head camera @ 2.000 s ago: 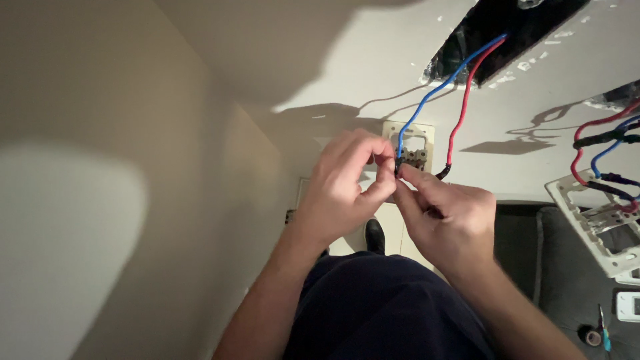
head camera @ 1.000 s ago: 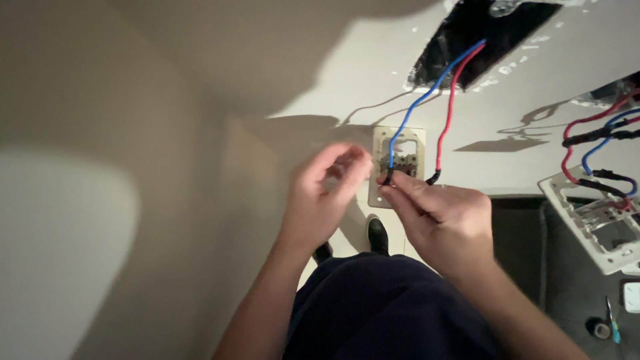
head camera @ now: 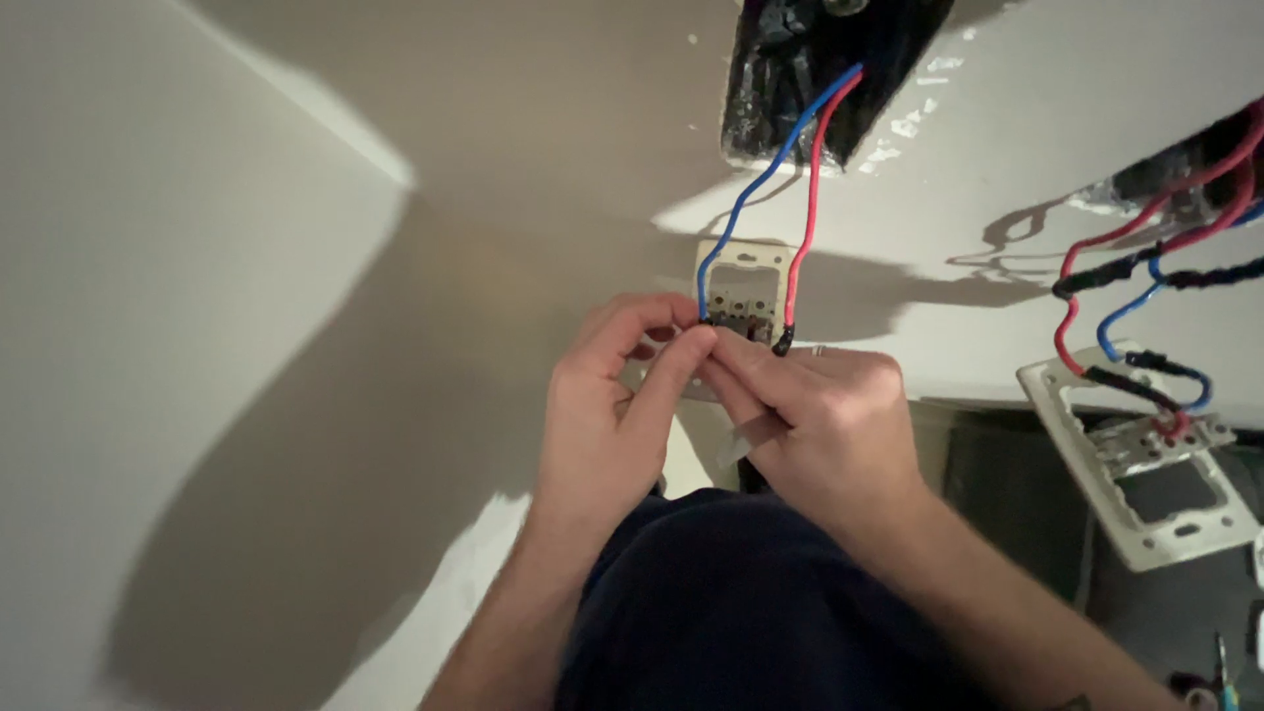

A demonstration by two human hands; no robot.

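Note:
A blue wire (head camera: 743,194) and a red wire (head camera: 814,202) hang from a dark wall box (head camera: 790,89) to a cream switch frame (head camera: 787,259) with terminals. My left hand (head camera: 622,405) has thumb and fingertips pinched at the blue wire's lower end, by its black tape. My right hand (head camera: 825,415) meets it there, finger and thumb closed on the wire end or the frame's edge; the fingers hide which. The red wire's end, wrapped in black tape (head camera: 784,341), lies above my right hand's knuckles.
To the right, a second switch frame (head camera: 1071,434) hangs on red and blue wires with black tape, below another wall opening (head camera: 1175,178). A tool with a light-blue handle (head camera: 1227,691) lies at the bottom right corner. A wall corner (head camera: 410,188) stands to the left.
My left hand, apart from the blue wire's end one second ago, is back against it and my right fingertips. The view has shifted somewhat.

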